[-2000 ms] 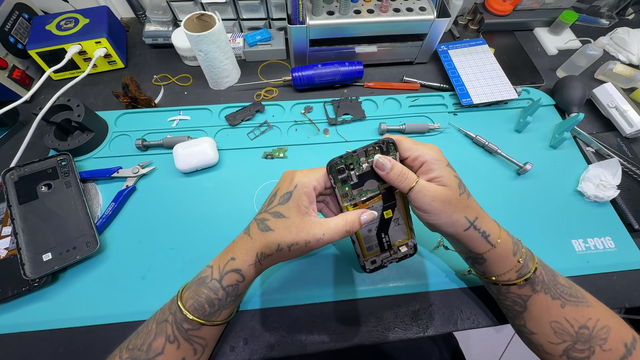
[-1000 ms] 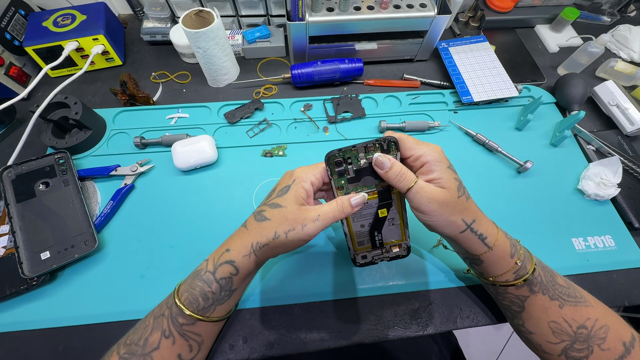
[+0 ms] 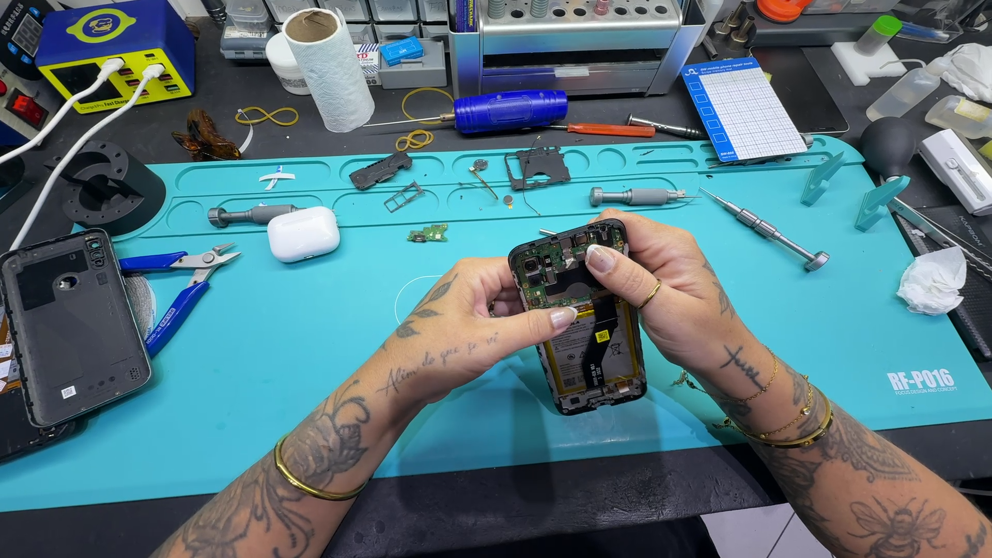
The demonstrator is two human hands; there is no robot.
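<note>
An opened smartphone (image 3: 585, 318) is held between both hands above a teal repair mat (image 3: 310, 403), its inside facing up. Its circuit board is at the top, with the battery (image 3: 570, 353) and a black flex cable (image 3: 602, 341) below. My left hand (image 3: 480, 325) grips the phone's left edge, thumb across the lower edge of the board. My right hand (image 3: 666, 287) holds the upper right side, thumb on the board. The fingers behind the phone are largely hidden. A small green circuit board (image 3: 428, 233) lies on the mat beyond my left hand.
Blue-handled flush cutters (image 3: 182, 298) and a phone back cover (image 3: 74, 333) lie left. A white earbud case (image 3: 304, 234), screwdrivers (image 3: 763, 226) and a black plastic bracket (image 3: 537, 168) lie beyond the hands. Crumpled tissue (image 3: 932, 280) is at right; a blue-handled screwdriver (image 3: 510, 112) lies behind the mat.
The phone has tilted slightly in my hands, its lower end turning a little rightward since the last earlier frame. Both hands keep nearly the same hold.
</note>
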